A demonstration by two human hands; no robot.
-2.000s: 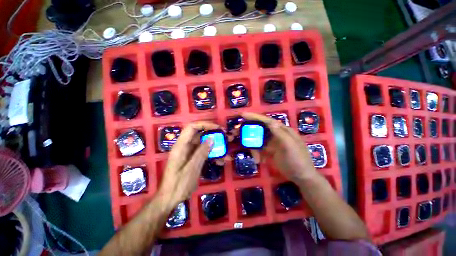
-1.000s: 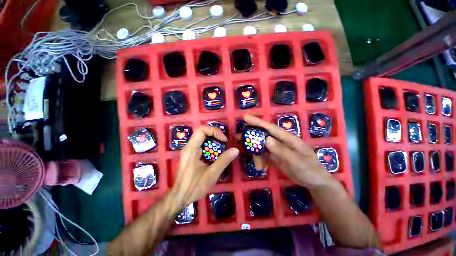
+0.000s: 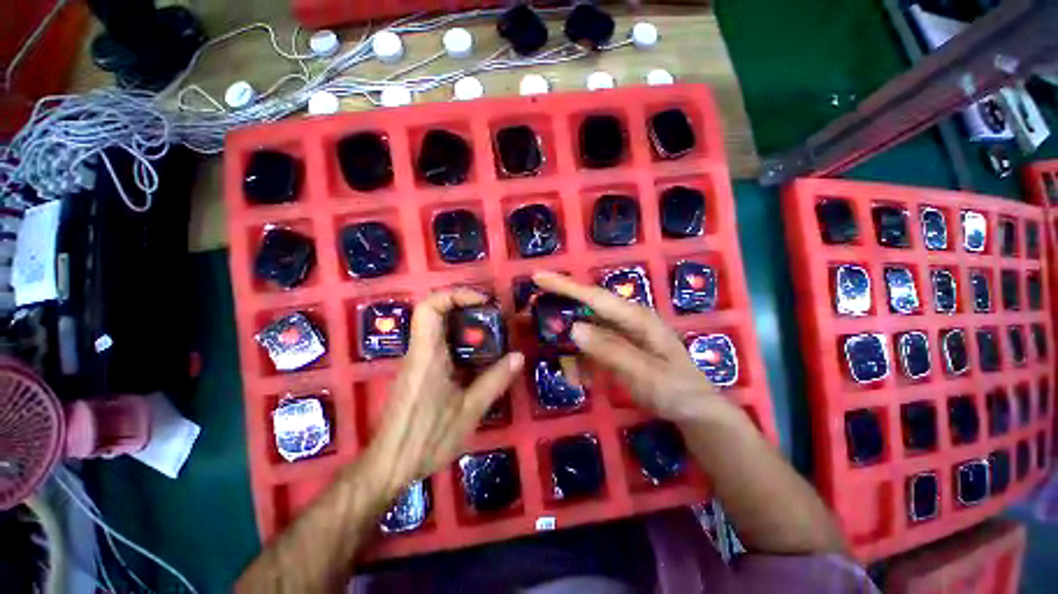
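My left hand (image 3: 435, 377) holds a smartwatch body (image 3: 476, 333) at its left edge, over the middle of the red foam tray (image 3: 492, 426); its screen shows a red heart. My right hand (image 3: 632, 346) holds a second smartwatch body (image 3: 558, 319), its screen dim with a reddish mark. Many dark square watches sit in the tray's pockets. Several in the third and fourth rows show red hearts, such as a lit watch (image 3: 384, 328) left of my left hand. My hands hide some middle pockets.
A second foam tray (image 3: 801, 313) of watches lies at the right. Charging pucks (image 3: 458, 43) lie behind the main tray, with tangled cables (image 3: 87, 133) at upper left. A black box (image 3: 128, 279) and a pink fan (image 3: 29, 412) are at the left. A metal post (image 3: 905, 99) slants at upper right.
The two held screens went from blue to coloured app dots to a red heart and a dim reddish mark. The two heart screens in the second row turned dark. Both hands keep their watches.
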